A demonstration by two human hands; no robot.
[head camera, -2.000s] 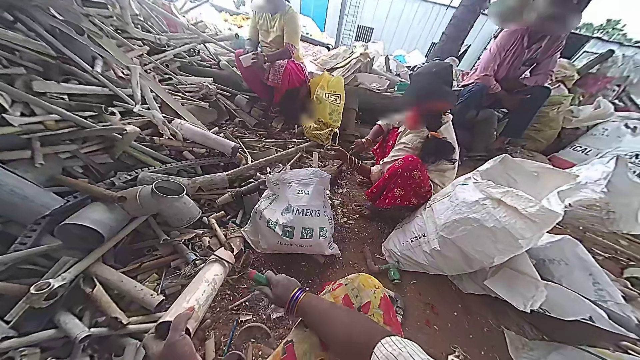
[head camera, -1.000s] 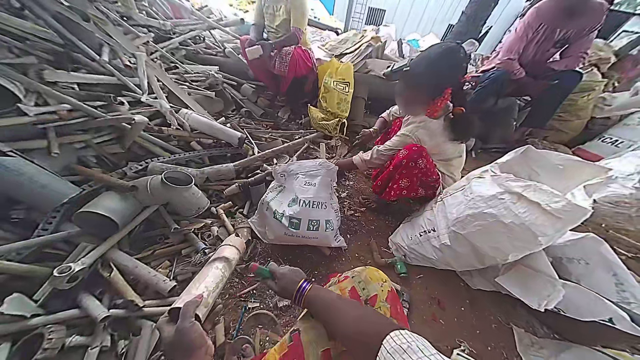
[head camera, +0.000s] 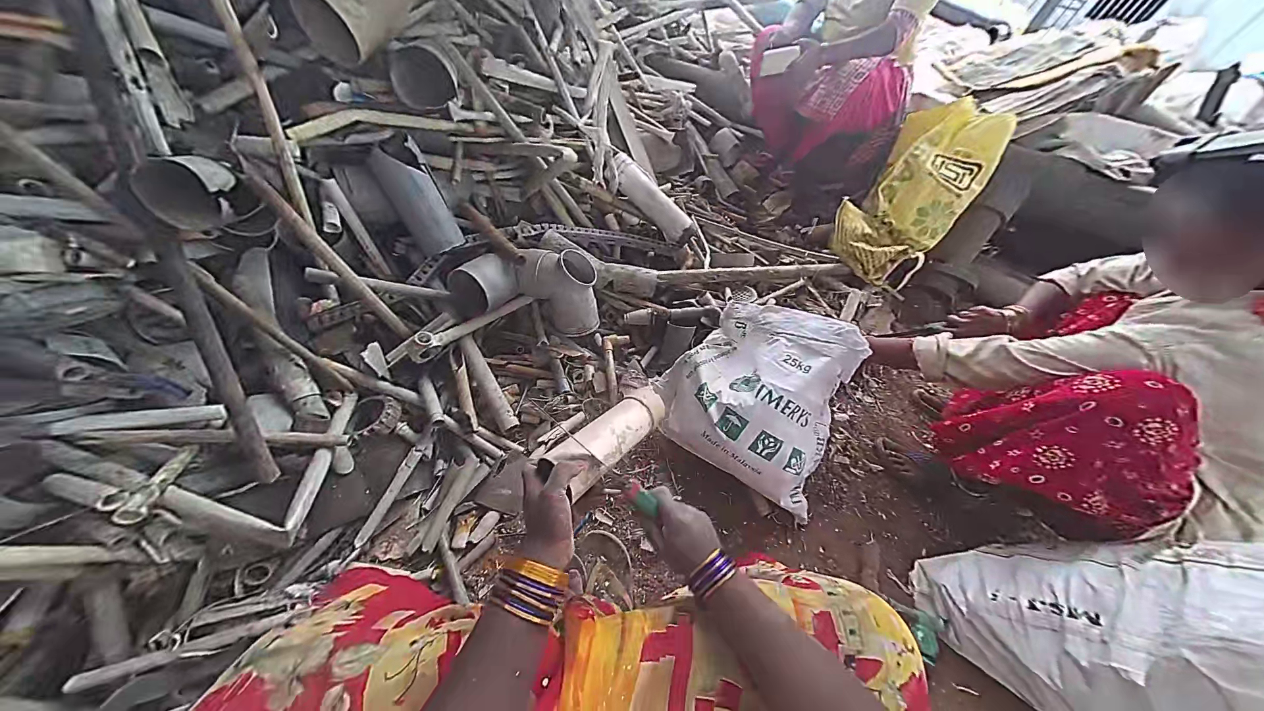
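My left hand (head camera: 549, 513) is raised in front of my lap, its fingers around a small dark piece (head camera: 544, 470) whose kind I cannot make out. To its right, my right hand (head camera: 681, 531) grips a green handle (head camera: 644, 502) with a red end; the rest of the tool is not clear. Just beyond both hands lies a pale plastic pipe (head camera: 617, 432), its near end partly behind the left fingers. The pipe's far end meets a filled white woven sack (head camera: 755, 395) with green print.
Scrap pipes and fittings, among them a grey pipe tee (head camera: 538, 281), pile up at left. A person in red patterned cloth (head camera: 1076, 444) squats at right, one arm reaching to the sack. Another sits behind, near a yellow bag (head camera: 923, 188). A large white sack (head camera: 1106, 612) lies at lower right.
My left hand has come off the long pale pipe and is now beside my right hand, with a small dark piece in its fingers. The view has swung left and down.
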